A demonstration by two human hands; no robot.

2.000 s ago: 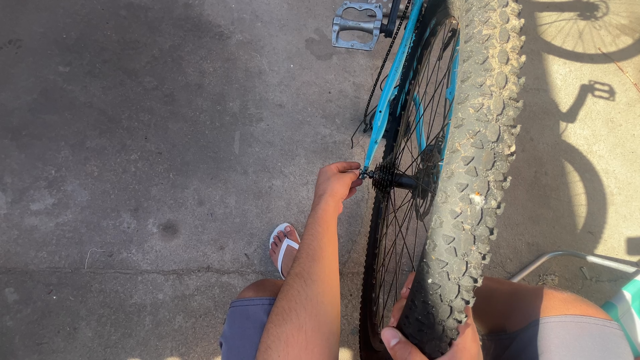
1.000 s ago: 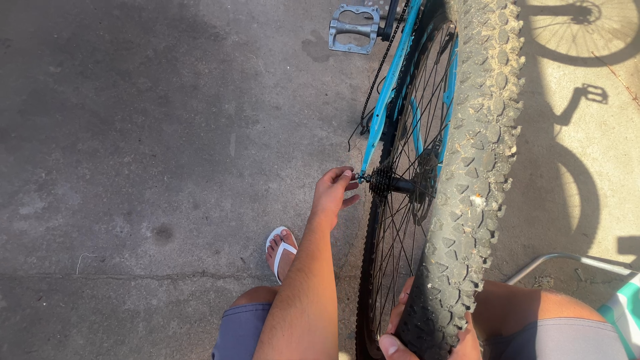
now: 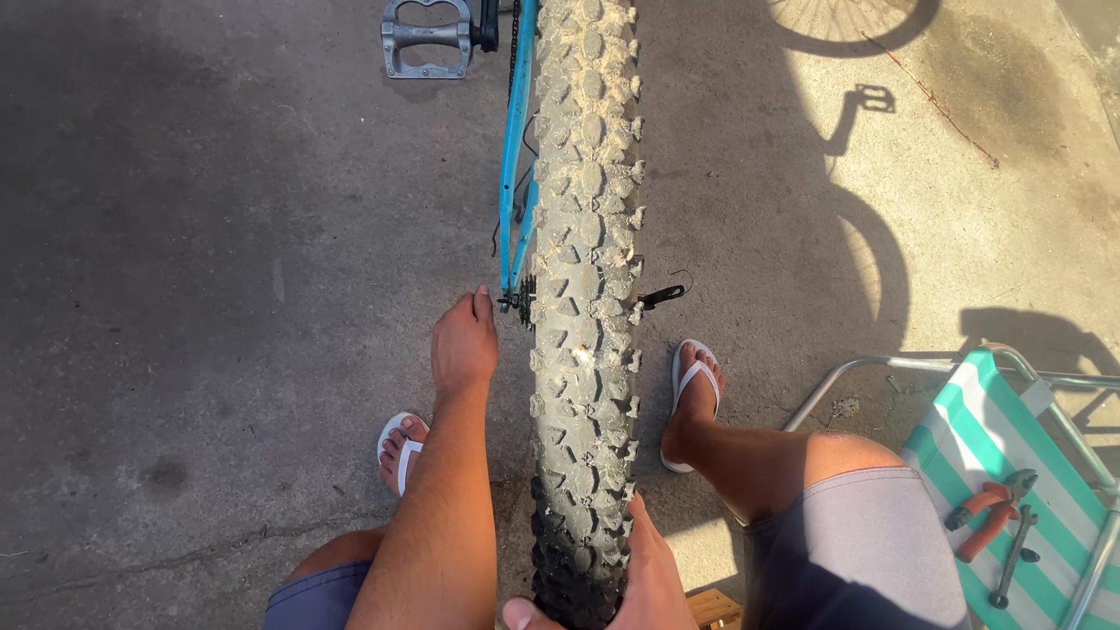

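A muddy knobby bicycle tire [image 3: 588,262] stands upright down the middle of the view, hiding most of its wheel. My right hand [image 3: 643,577] grips the tire low down, the thumb on its left side and the other fingers at its right. My left hand [image 3: 466,337] is by the axle end [image 3: 506,302], left of the rear cassette [image 3: 526,300]; its fingertips are partly hidden, so whether it holds something cannot be told. The blue frame [image 3: 516,149] runs up from the axle. A black lever [image 3: 663,296] sticks out right of the tire.
A metal pedal [image 3: 429,37] is at the top. On a green-and-white striped folding chair [image 3: 971,411] at the right lie orange-handled pliers [image 3: 993,516] and a wrench [image 3: 1015,556]. My feet in white flip-flops [image 3: 696,385] flank the wheel. A wooden object [image 3: 713,605] shows at the bottom.
The view has shifted, and the tire now appears nearly edge-on, with its spokes out of sight. My left hand stays near the axle; my right hand still grips the tire.
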